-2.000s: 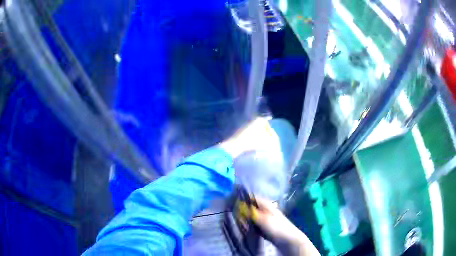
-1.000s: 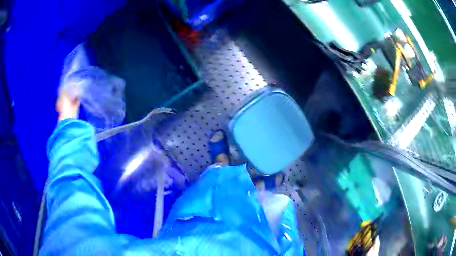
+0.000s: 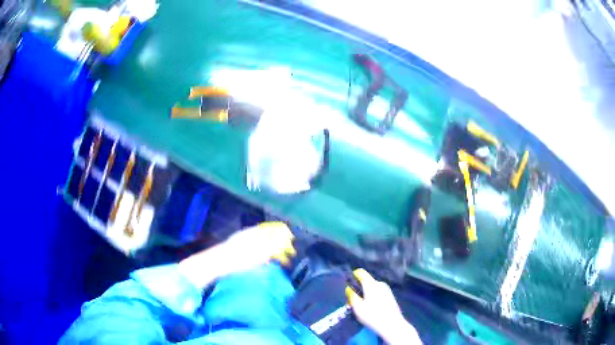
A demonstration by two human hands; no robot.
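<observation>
My left hand [image 3: 253,244], with yellow finger cots, is low at centre just below the bench edge. My right hand [image 3: 379,306], also with yellow cots, is to its right. The picture is blurred and I cannot tell if either hand holds anything. A dark object with a white strip [image 3: 327,303] shows between them. The panel tray [image 3: 162,160] holds several dark panels with orange strips, left below the bench edge. Dark panels with orange flex cables [image 3: 216,104] lie on the green bench.
A bright white patch [image 3: 280,151] lies mid-bench. A black open frame [image 3: 384,111] lies behind it, with a dark red piece beside it. More dark panels with orange cables [image 3: 469,182] lie at right. A blue bin with yellow items [image 3: 111,34] is far left.
The view has swung from the floor and stool to the bench. My left hand has left the crinkled clear bag, which is out of view. Both hands are now near the bench edge.
</observation>
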